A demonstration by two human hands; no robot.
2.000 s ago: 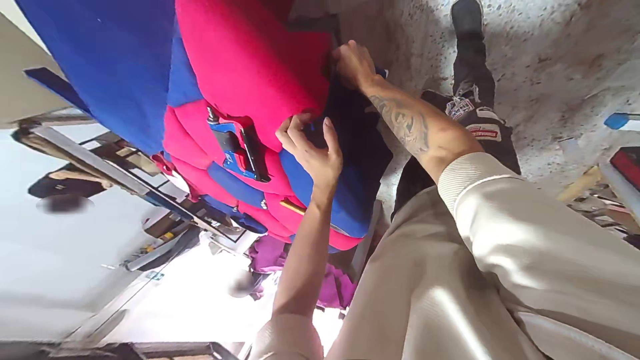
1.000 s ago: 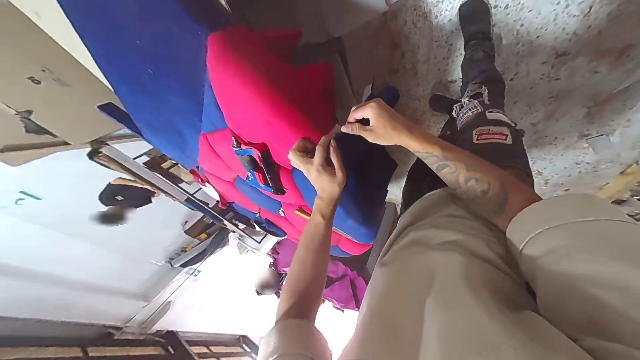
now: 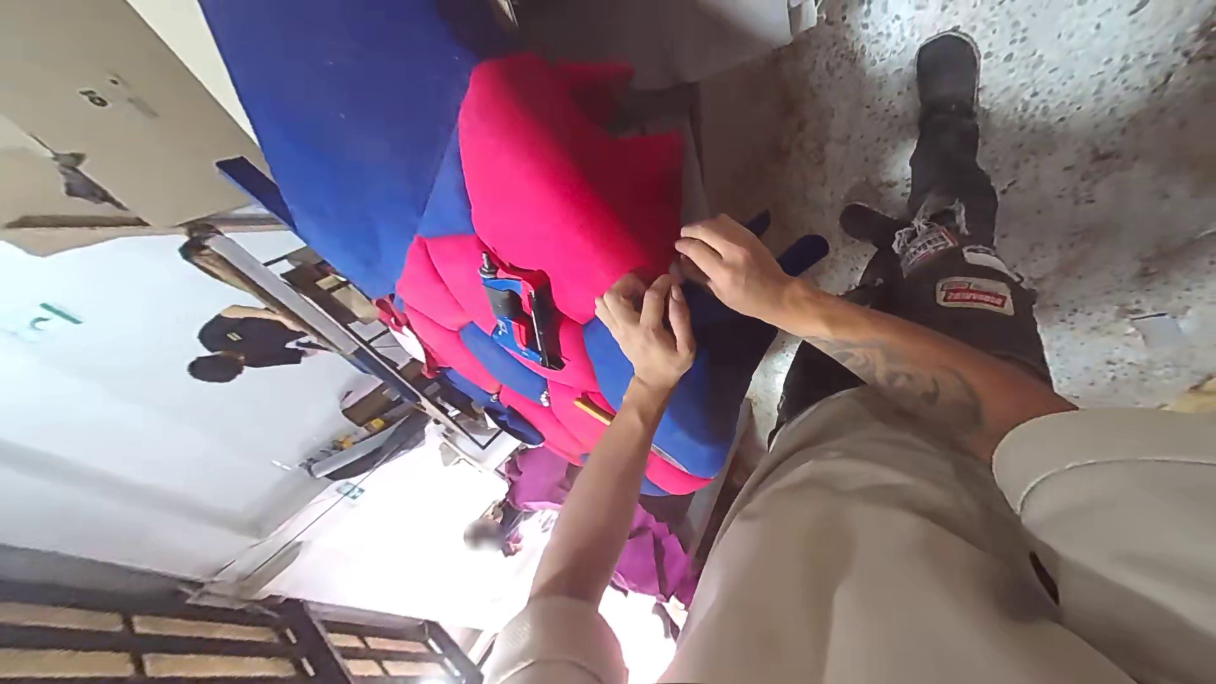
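Note:
A padded red and blue upholstered piece (image 3: 560,180) lies in front of me. My left hand (image 3: 651,328) rests at its near red edge, fingers curled and pinching the fabric. Close beside it, my right hand (image 3: 731,266) pinches the same edge, where red cloth meets dark blue cloth. The fingers hide what lies between the fingertips. To the left of my left hand, a blue and black staple gun (image 3: 521,313) lies on the padding. A thin yellow tool or strip (image 3: 594,410) lies near my left wrist.
A large blue panel (image 3: 351,123) adjoins the padding. Cardboard (image 3: 114,123) stands at the upper left. A co-worker in dark clothes (image 3: 252,337) is farther off, by a long shelf or table. Purple cloth (image 3: 651,551) is below. Speckled floor (image 3: 1092,142) lies at right.
My right hand has moved from the far end of the red edge to beside my left hand. Both hands remain close together since one second ago. The view has shifted.

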